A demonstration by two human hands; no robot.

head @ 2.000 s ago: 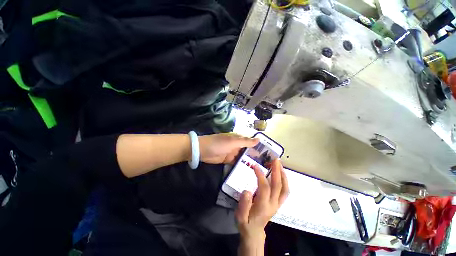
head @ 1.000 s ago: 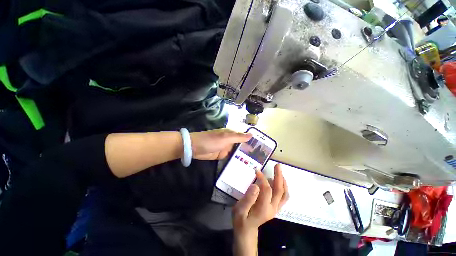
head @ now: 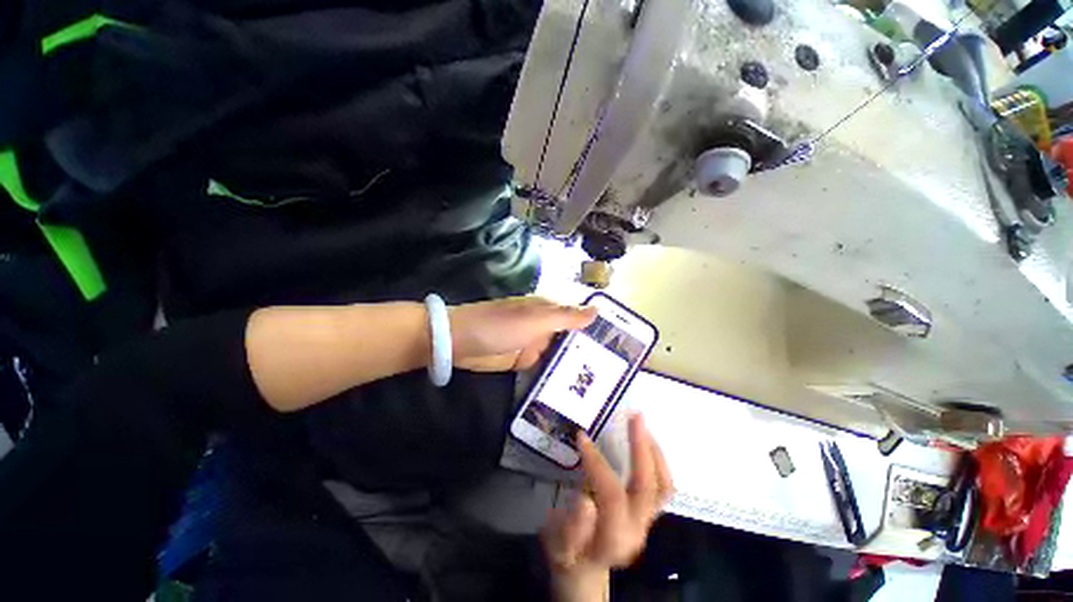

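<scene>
A smartphone (head: 585,379) with a white front and dark case edge lies tilted at the front edge of the machine bed, its screen lit with a white panel. My left hand (head: 506,333) holds its upper left side, thumb on the top corner; the fingers beneath are partly hidden. A pale bracelet is on that wrist. My right hand (head: 612,500) is slightly blurred at the phone's lower end, fingers apart, one fingertip at the screen's lower edge. It holds nothing. A black garment (head: 353,106) with bright green trim (head: 73,260) lies heaped left of the needle area.
The cream sewing machine head (head: 871,235) fills the upper right, with a round tension knob (head: 721,171). Right of the phone on the white table (head: 718,470) lie a small grey plate (head: 781,461) and dark thread snips (head: 841,492). Red cloth (head: 1010,494) is at the far right.
The phone screen has changed from a picture with icons to a white panel over a dark picture. My right hand has moved down to the phone's lower end. The left hand still holds the phone.
</scene>
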